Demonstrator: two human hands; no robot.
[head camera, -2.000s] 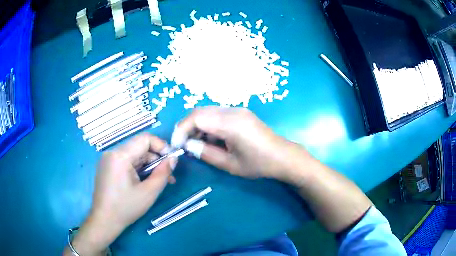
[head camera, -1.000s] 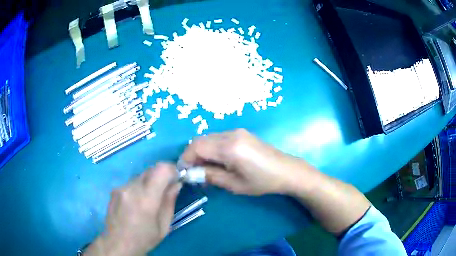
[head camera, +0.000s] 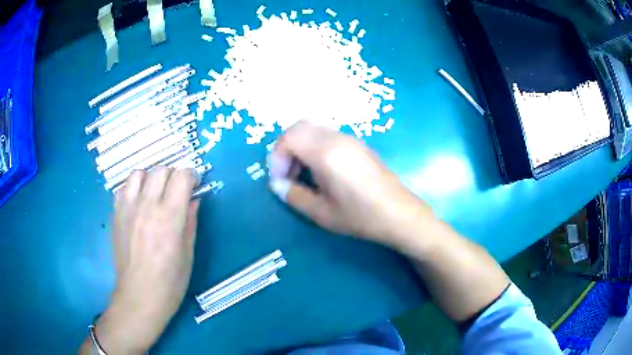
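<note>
Silvery rods (head camera: 145, 125) lie in a parallel row at the left. My left hand (head camera: 156, 215) is at the near end of this row, its fingers on a rod whose right end sticks out past them. White sleeves (head camera: 298, 76) lie in a loose heap at the upper middle. My right hand (head camera: 332, 180) is just below the heap, slightly blurred, with pale cots on thumb and fingertip; whether it holds a sleeve cannot be told. A small group of rods (head camera: 240, 286) lies near me, between and below my hands.
A black tray (head camera: 495, 132) with a dense pale row stands at the right, and a single rod (head camera: 461, 91) lies beside it. A blue bin (head camera: 24, 104) with rods is at the left edge. Tape strips (head camera: 156, 22) hang at the far left edge. A few loose sleeves lie near my right hand.
My hands were together over a rod and are now apart. My left hand has moved up-left to the large row, my right hand up toward the heap. The small group has gained a rod.
</note>
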